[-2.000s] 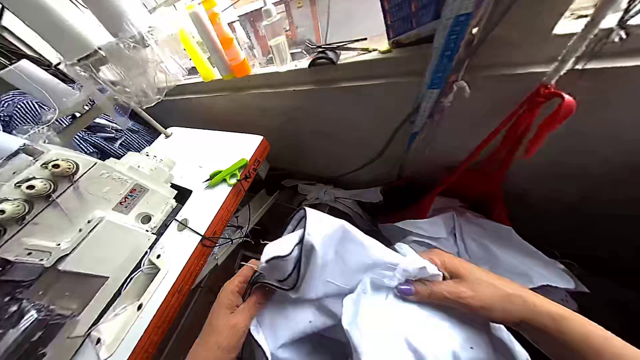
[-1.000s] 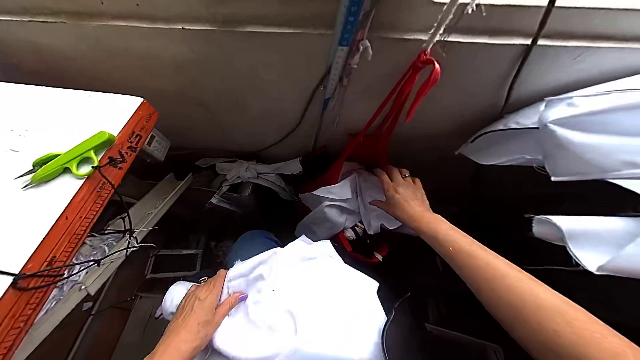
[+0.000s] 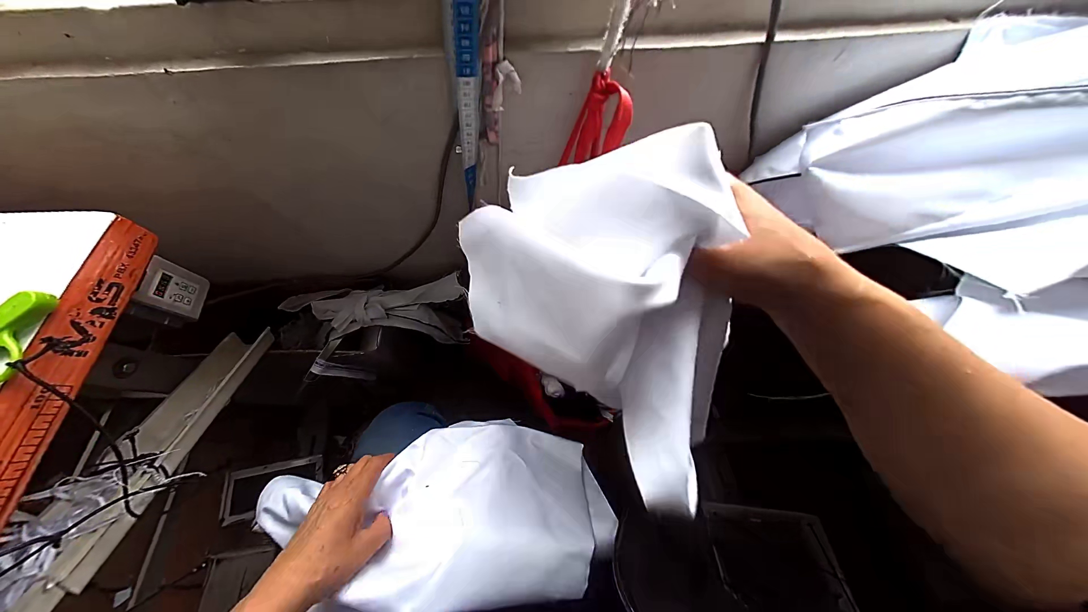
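Observation:
My right hand grips a white fabric piece, raised in front of the wall, with a strip of it hanging down. Its fingers are mostly hidden behind the cloth. Low in the view, my left hand rests on a bundle of white fabric on my lap, its thumb on the cloth and its other fingers partly out of sight. Part of a red bag shows below the raised piece, and its red handles hang from a cord above.
At left is a table edge with a printed ruler and green thread snips. A control box sits beside it. A measuring tape hangs on the wall. White garments lie at right; thread scraps lie lower left.
My right hand has lifted a white piece up from the red bag, where it was a second ago. The left hand stays on the lap bundle. Since two seconds ago the view has swung right, off the sewing machine.

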